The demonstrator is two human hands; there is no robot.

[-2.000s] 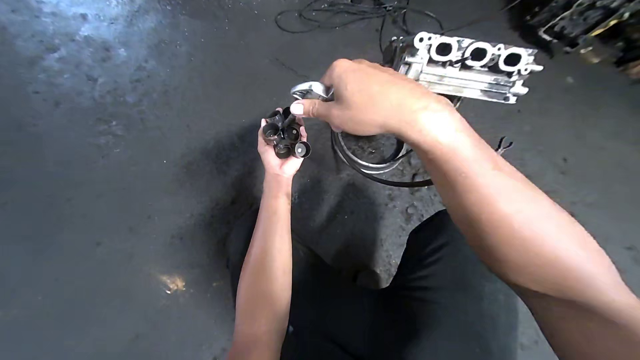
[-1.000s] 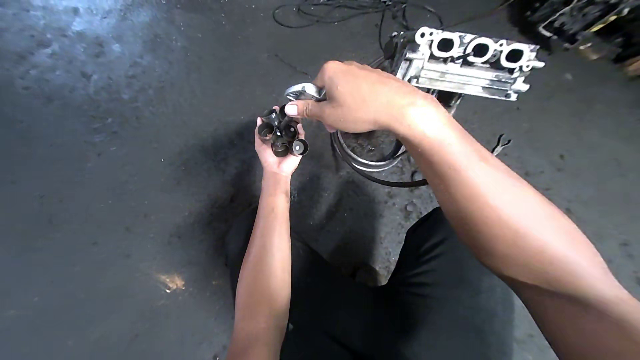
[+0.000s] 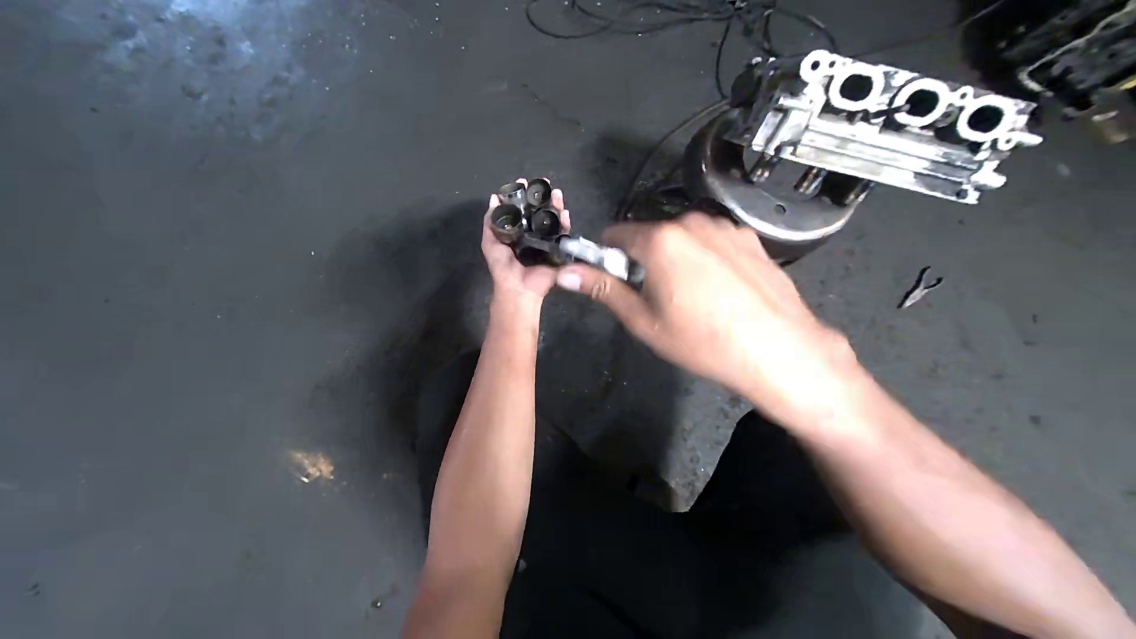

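Note:
Several dark metal cups, which look like valve lifters point(image 3: 508, 222), lie in the upturned palm of my left hand point(image 3: 524, 266). My right hand point(image 3: 710, 293) is just right of them, blurred, with a shiny metal tool point(image 3: 596, 256) between thumb and fingers; its far end meets the cups at the palm's right side. The tool's exact kind cannot be told. An aluminium cylinder head point(image 3: 887, 146) with round ports rests to the upper right on a round metal drum or rim point(image 3: 772, 209).
Pliers point(image 3: 920, 288) lie on the dark floor at the right. Black cables point(image 3: 621, 16) are coiled at the top. Dark engine parts point(image 3: 1078, 58) stand in the top right corner. My knees are at the bottom.
My right hand has moved lower relative to my left and uncovers the round metal base under the cylinder head. The tool now points left toward the cups.

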